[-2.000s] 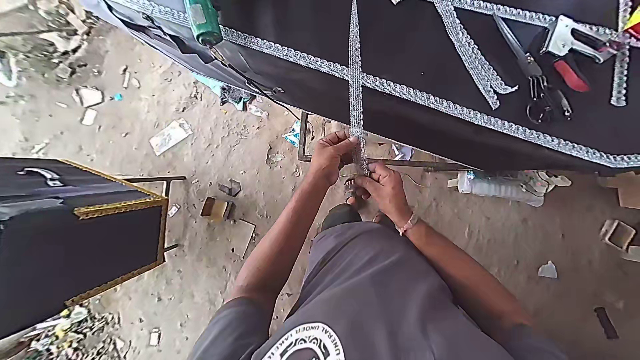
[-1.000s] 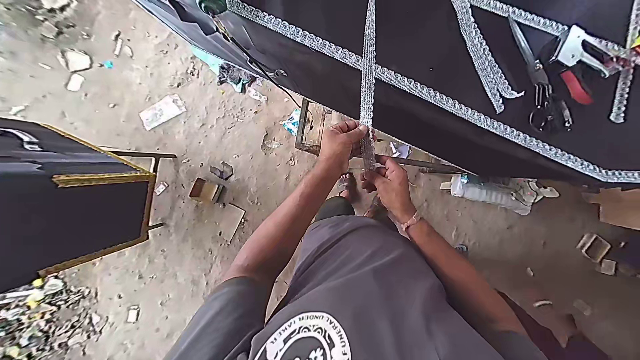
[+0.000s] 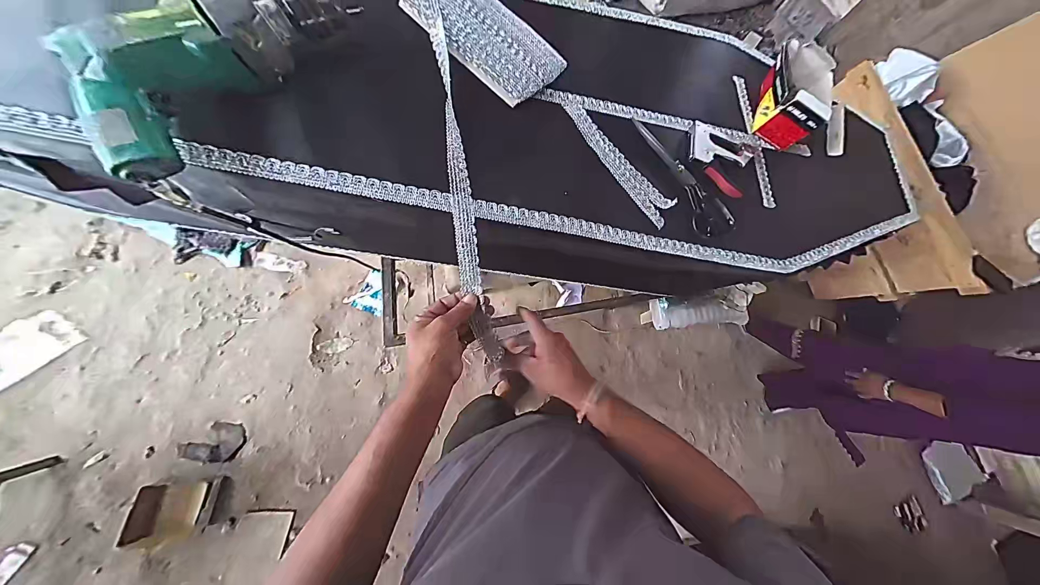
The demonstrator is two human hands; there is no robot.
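My left hand point(image 3: 443, 333) pinches a silver braided trim strip point(image 3: 462, 219) just off the near edge of a black coffin lid point(image 3: 366, 114). The strip runs up across the lid toward a flat bundle of the same trim point(image 3: 508, 49). My right hand point(image 3: 548, 357) is at the strip's lower end, slightly blurred, with one finger raised; whether it grips the strip is unclear. Silver trim borders the lid. Scissors with black handles point(image 3: 691, 187), a staple gun point(image 3: 719, 146) and a folded trim piece point(image 3: 621, 166) lie on the lid to the right.
A green power tool point(image 3: 122, 106) rests on the lid at the left, its cord hanging over the side. A red and yellow box point(image 3: 788, 106) is at the right. Below are a metal frame point(image 3: 392, 301) and a plastic bottle point(image 3: 691, 313). Another person in purple point(image 3: 845, 382) is at the right.
The view has shifted, bringing the trim bundle and a person in purple into sight. My left hand still holds the strip, while my right hand's fingers have spread somewhat.
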